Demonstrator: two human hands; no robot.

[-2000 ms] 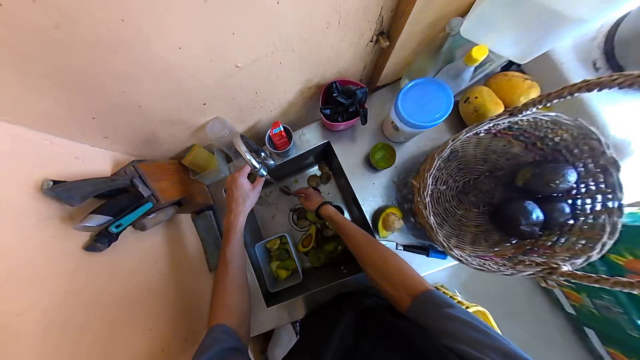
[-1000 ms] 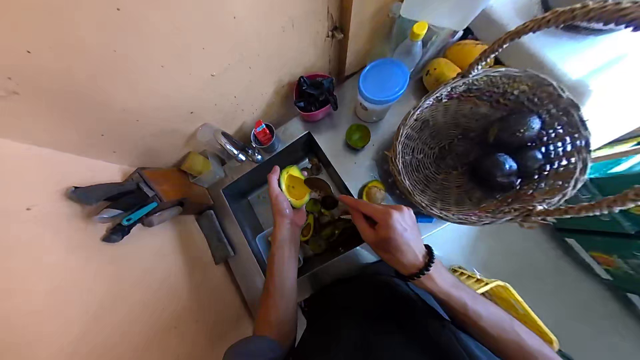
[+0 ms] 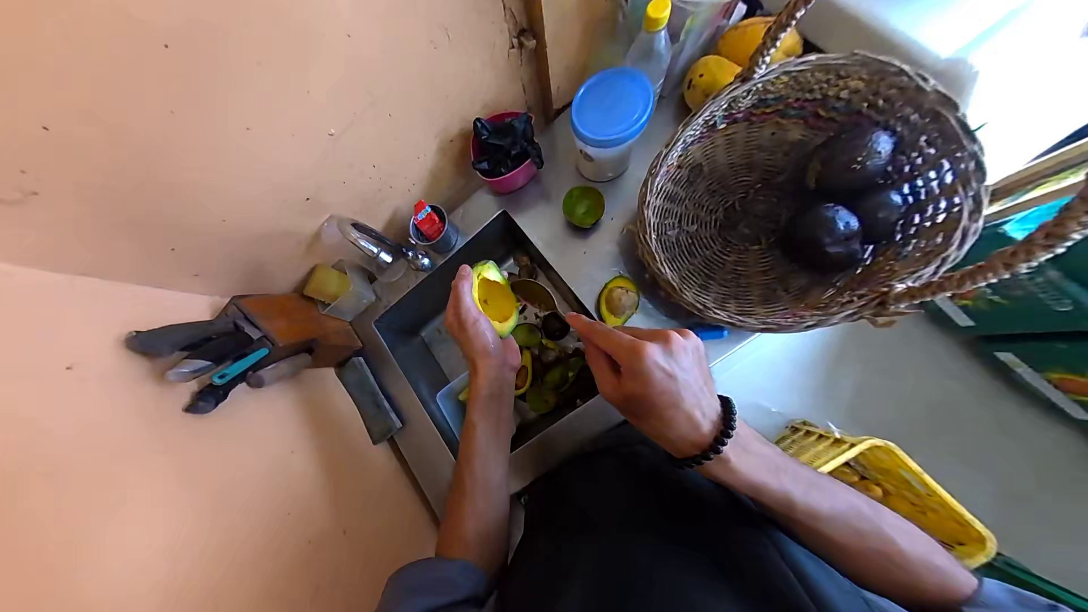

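Note:
My left hand (image 3: 484, 340) holds a halved avocado (image 3: 495, 299) over the sink (image 3: 399, 327), its hollowed yellow-green face turned up. Just right of it, my right hand (image 3: 650, 374) is closed with the index finger extended, gripping what looks like a spoon (image 3: 556, 326), its bowl dark and its handle mostly hidden. Beneath the hands lie avocado skins (image 3: 544, 398) and pits. A clear plastic container (image 3: 450, 404) in the sink is partly covered by my left forearm. Another avocado half (image 3: 619, 300), with its pit in, rests on the counter, near half a green fruit (image 3: 583, 206).
A wicker basket (image 3: 714, 204) with several dark avocados stands right. Behind the sink are a faucet (image 3: 370, 242), a metal cup (image 3: 438, 234), a pink bowl (image 3: 514, 177) and a blue-lidded tub (image 3: 612, 110). A knife block (image 3: 289, 327) is left; a yellow crate (image 3: 918, 493) sits lower right.
Two seconds ago my left hand was at the faucet and my right hand over the sink. Since then the left has taken hold of an avocado half. The view has shifted closer.

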